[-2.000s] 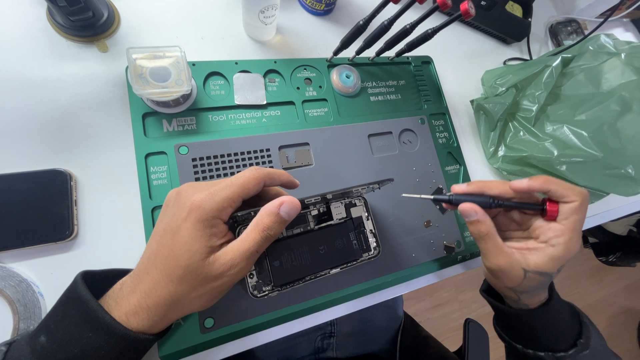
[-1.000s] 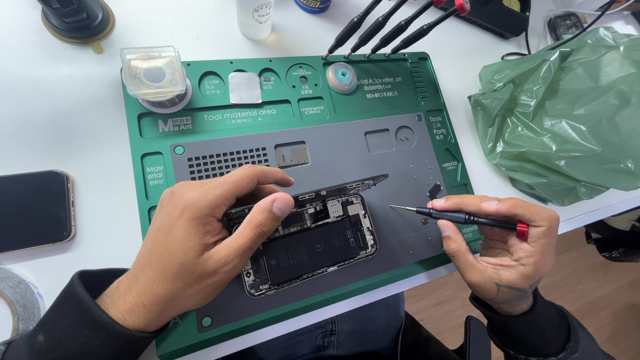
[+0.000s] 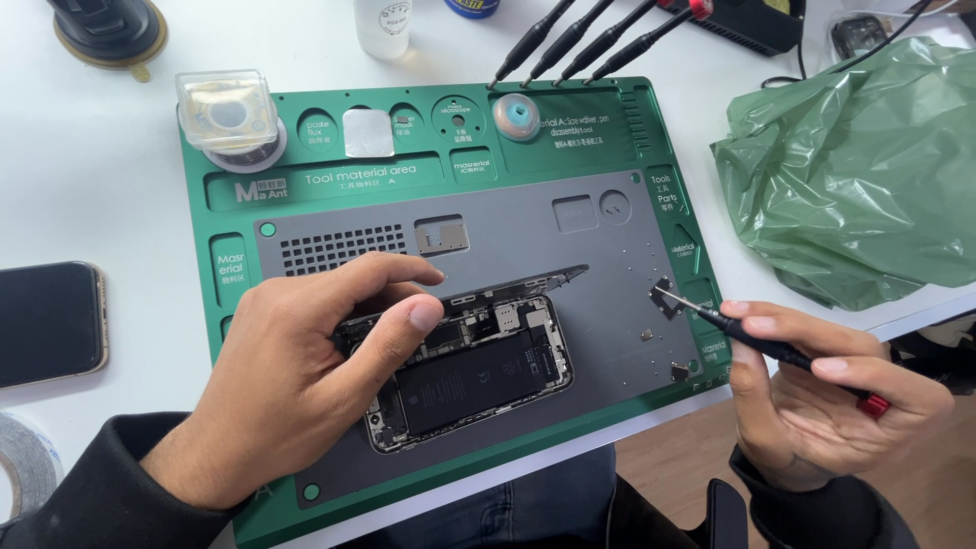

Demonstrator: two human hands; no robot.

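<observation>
An opened smartphone (image 3: 465, 381) lies on the grey plate of the green repair mat (image 3: 320, 191), its battery and inner parts exposed. Its display assembly (image 3: 526, 290) is tilted up along the far side, and my left hand (image 3: 305, 366) holds it between thumb and fingers. In my right hand (image 3: 816, 389) is a precision screwdriver (image 3: 747, 332) with a black handle and red cap. Its tip is at a small dark bracket (image 3: 666, 298) on the plate's right part. Tiny screws and a small metal piece (image 3: 646, 335) lie around that bracket.
Several screwdrivers (image 3: 595, 46) lean on the mat's far edge near a round container (image 3: 516, 117). A clear box (image 3: 226, 110) rests on a solder spool at the far left corner. A green plastic bag (image 3: 846, 175) lies right, another phone (image 3: 49, 324) and a tape roll (image 3: 23, 473) left.
The screwdriver tip has moved right, from over the bare plate beside the phone to the small dark bracket. My left hand stays at the raised display.
</observation>
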